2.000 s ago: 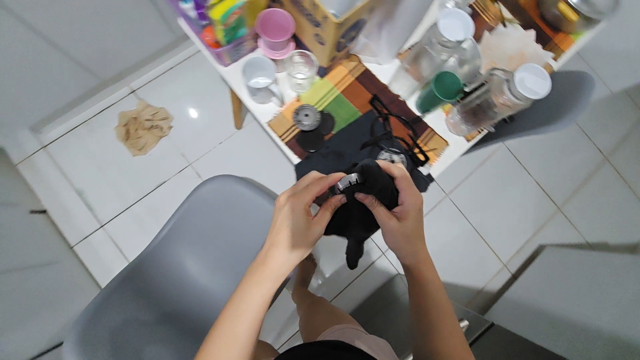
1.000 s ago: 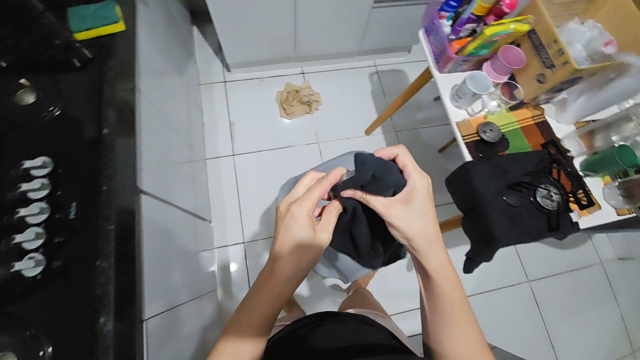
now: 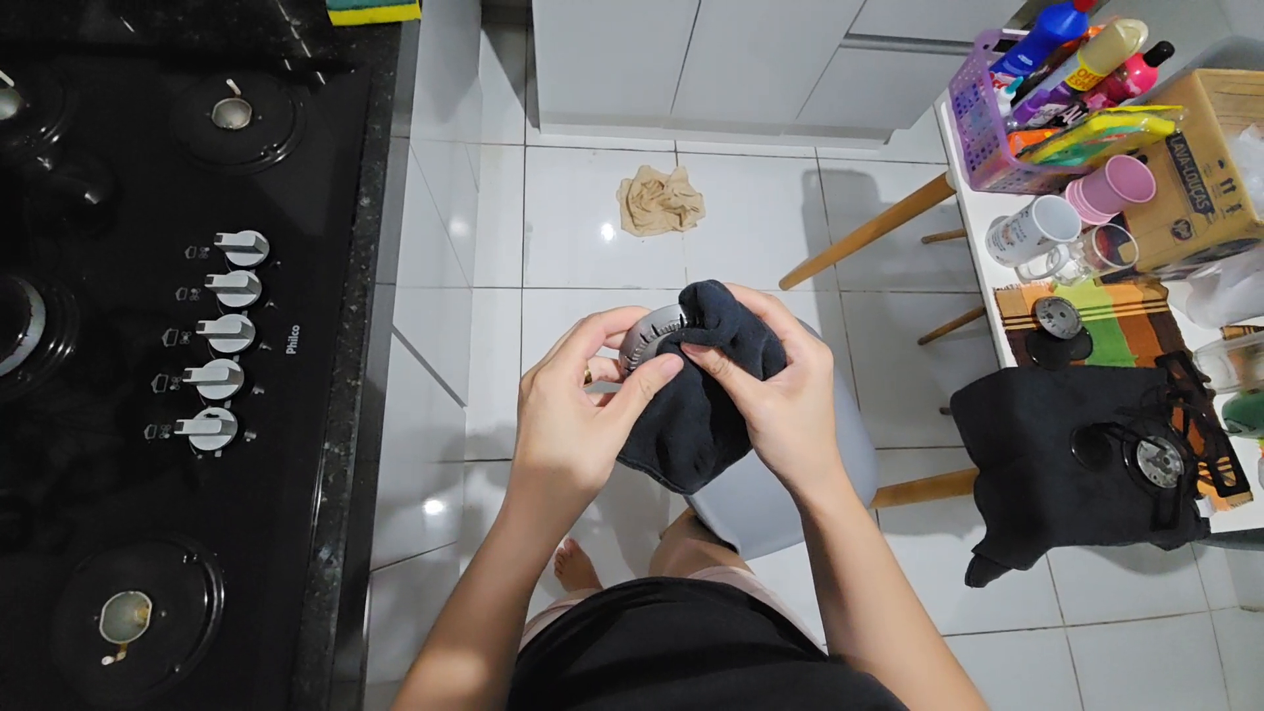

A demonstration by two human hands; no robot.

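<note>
A round grey metal burner ring [image 3: 648, 334] with a slotted edge is held in front of my body. My left hand [image 3: 583, 395] grips its left side, thumb on the near edge. A black cloth [image 3: 691, 425] hangs beneath and wraps over the ring's right part. My right hand [image 3: 775, 380] pinches the cloth against the ring, thumb beside the slots. The ring's right part is hidden by the cloth. On the table at the right, another burner part [image 3: 1157, 461] and a black pan support [image 3: 1200, 425] lie on a second black cloth [image 3: 1017, 434].
A black gas cooktop [image 3: 286, 415] with silver knobs is at the left. A beige cloth [image 3: 662, 200] lies crumpled on the tiled floor. A grey chair [image 3: 780, 509] stands below my hands. The white table [image 3: 973, 232] bears a purple basket [image 3: 973, 123], a cardboard box [image 3: 1210, 163], cups and glasses.
The view has swung from the table toward the cooktop. The ring, mostly covered by cloth and fingers one second ago, now shows its slotted edge between my hands.
</note>
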